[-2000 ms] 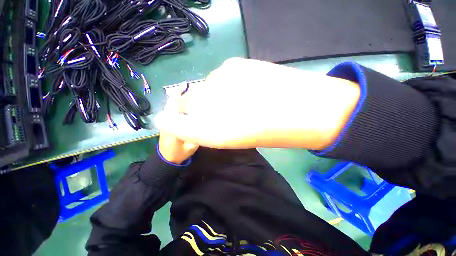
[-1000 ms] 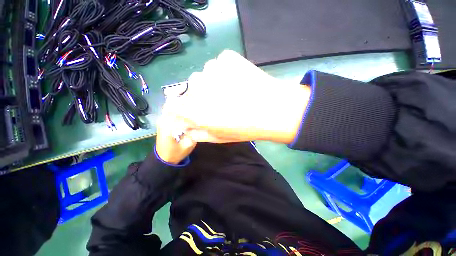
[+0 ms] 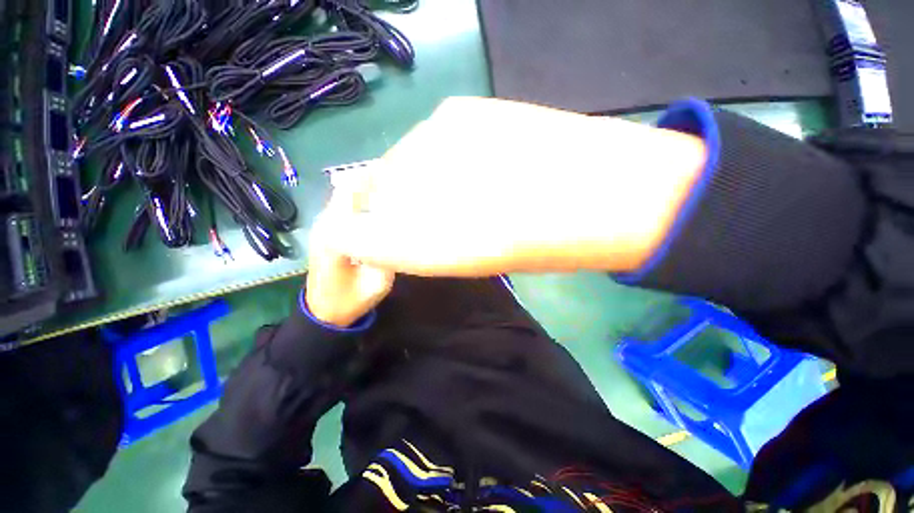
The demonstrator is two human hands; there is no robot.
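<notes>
A small electronic module (image 3: pixel 347 169) shows only as a pale edge with a dark rim beyond my fingers at the table's near edge. My left hand (image 3: pixel 343 271) is closed around its near side. My right hand (image 3: pixel 501 190) lies over it, strongly overexposed, with its back to the camera and its fingers bent toward my left hand. The right hand hides most of the module and whatever is in its own fingers, so I cannot tell if it holds a tool.
A heap of coiled black cables (image 3: pixel 200 110) lies left of centre. Stacked trays with modules (image 3: pixel 68 190) stand at the far left. A dark mat (image 3: pixel 651 55) lies at the right, with labelled modules (image 3: pixel 864 75) on it. Blue stools (image 3: pixel 717 371) stand below the table on both sides.
My right hand and sleeve shifted left, then back right, and the wrist angle changed. My left hand stays at nearly the same place, slightly further left.
</notes>
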